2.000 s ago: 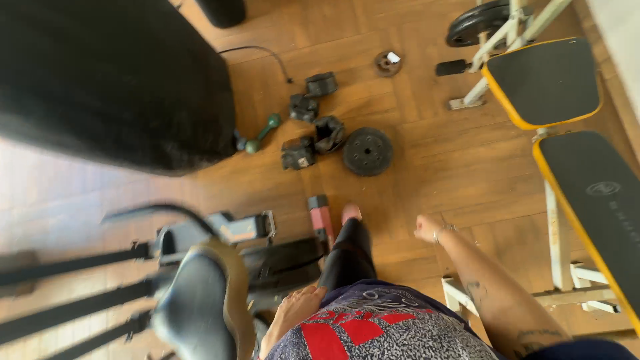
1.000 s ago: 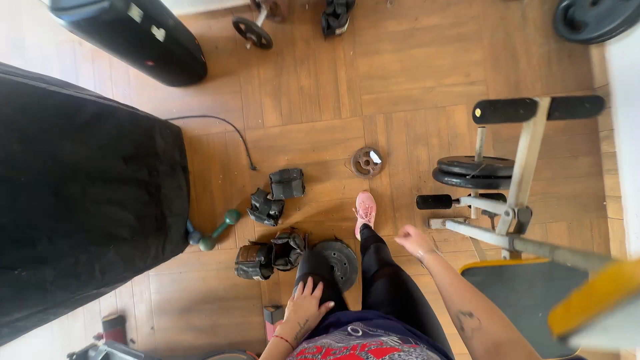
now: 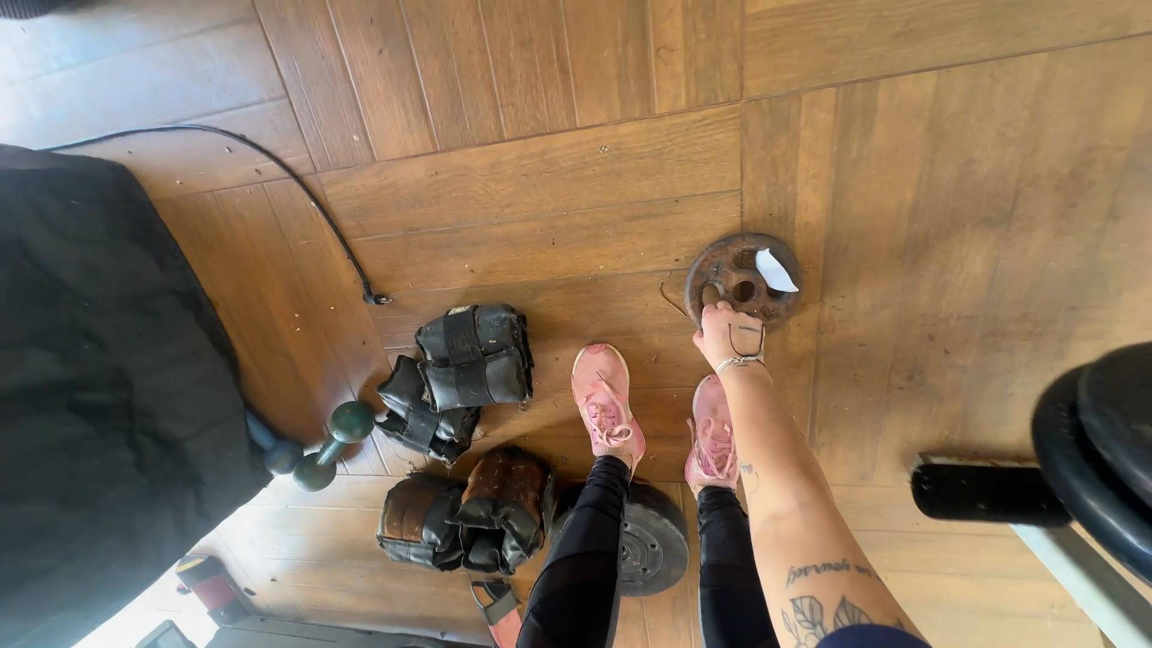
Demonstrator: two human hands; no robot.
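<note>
My right hand (image 3: 731, 335) reaches down over the near edge of a rusty metal weight plate (image 3: 702, 286) on the wooden floor; its fingers curl and overlap the rim, and the picture does not settle whether they grip it. A small piece of white paper (image 3: 776, 270) lies on the plate's far right part. My left hand is out of the frame. Two pink sneakers (image 3: 607, 400) are on my feet, just nearer than the plate. A black weight plate (image 3: 655, 540) lies partly hidden behind my leg.
Black ankle weights (image 3: 477, 355) lie left of my feet, beside a green dumbbell (image 3: 335, 445). A black cable (image 3: 306, 184) runs across the floor. At the left is a large black-covered object (image 3: 108, 360). A bench part with a black foam roller (image 3: 985, 490) and plates (image 3: 1071, 450) stands at the right.
My right hand has moved forward and down to the rusty plate. My left hand, on my thigh a second ago, has left the view. The view has moved closer to the floor.
</note>
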